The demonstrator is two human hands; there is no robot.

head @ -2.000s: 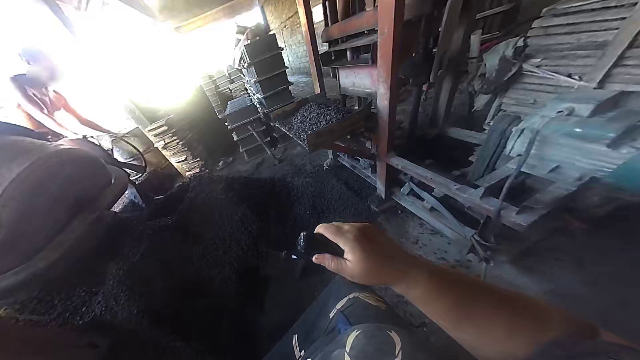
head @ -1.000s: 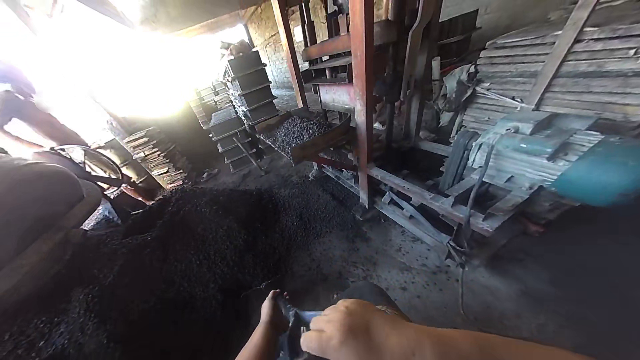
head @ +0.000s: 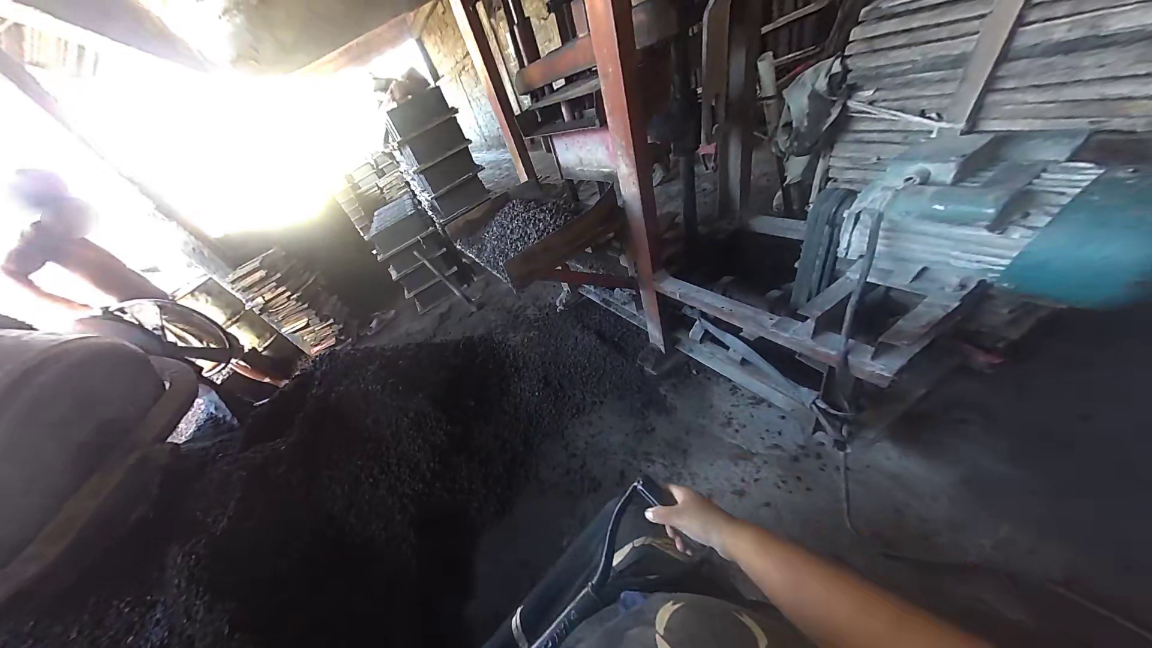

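My right hand [head: 691,520] is low in the centre of the view, its fingers curled around a dark handle end [head: 655,491]. From there a thin dark bar or tube [head: 605,549] runs down toward the bottom edge, beside my patterned clothing [head: 670,621]. What the whole tool is, I cannot tell. My left hand is out of the picture. Left of my right hand lies a large heap of dark, gravel-like material [head: 387,441].
A red-framed machine [head: 630,180] has a tray of gravel [head: 522,229]. To the right is a blue-green motor [head: 954,198] with belts. Stacked blocks or moulds [head: 436,153] stand behind. At left, a person [head: 81,243] is beside a spoked wheel [head: 171,333] and a rounded drum [head: 72,423].
One second ago both hands were together at the bottom centre; now the left is gone from view. My right hand still grips something dark. The person at left shows more fully.
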